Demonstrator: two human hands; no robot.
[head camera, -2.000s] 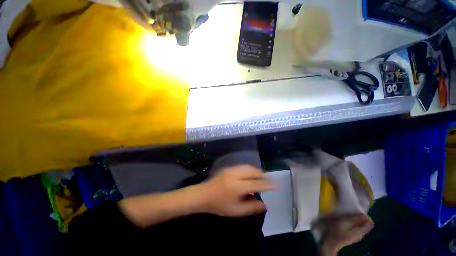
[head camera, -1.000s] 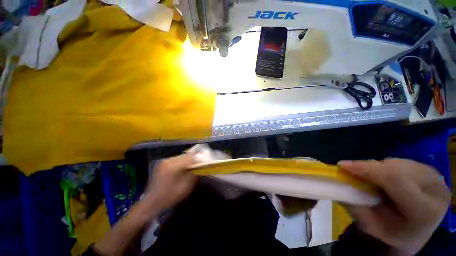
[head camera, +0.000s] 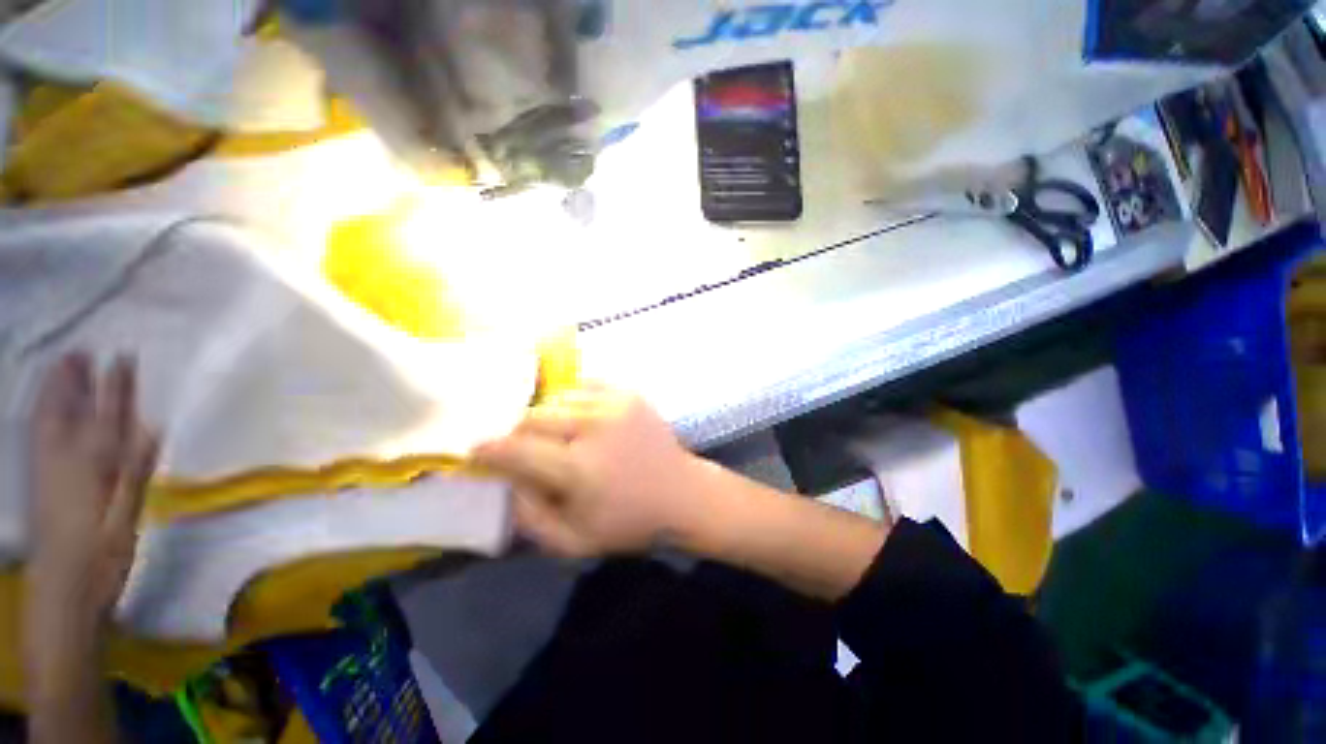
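Note:
A white fabric panel (head camera: 276, 349) lies spread over the left of the table, with a narrow yellow strip (head camera: 313, 480) along its near part. Mustard-yellow fabric (head camera: 342, 581) shows under its front edge. My left hand (head camera: 87, 472) rests on the white cloth at the far left, slightly blurred, fingers apart. My right hand (head camera: 589, 472) pinches the right end of the cloth at the yellow strip, near the table's front edge. The sewing machine's needle area (head camera: 538, 160) is above the cloth, blurred and glaring under the lamp.
A smartphone (head camera: 749, 143) stands on the machine bed. Black-handled scissors (head camera: 1050, 211) and a small parts case (head camera: 1134, 182) lie to its right. A white and yellow cut-piece stack (head camera: 1003, 487) is below the table. Blue crates stand at the right (head camera: 1207, 393) and lower left (head camera: 356, 676).
The white piece with the yellow strip has moved from in front of my lap onto the table, over the mustard-yellow panel. Both hands have moved left, and my left hand now lies flatter.

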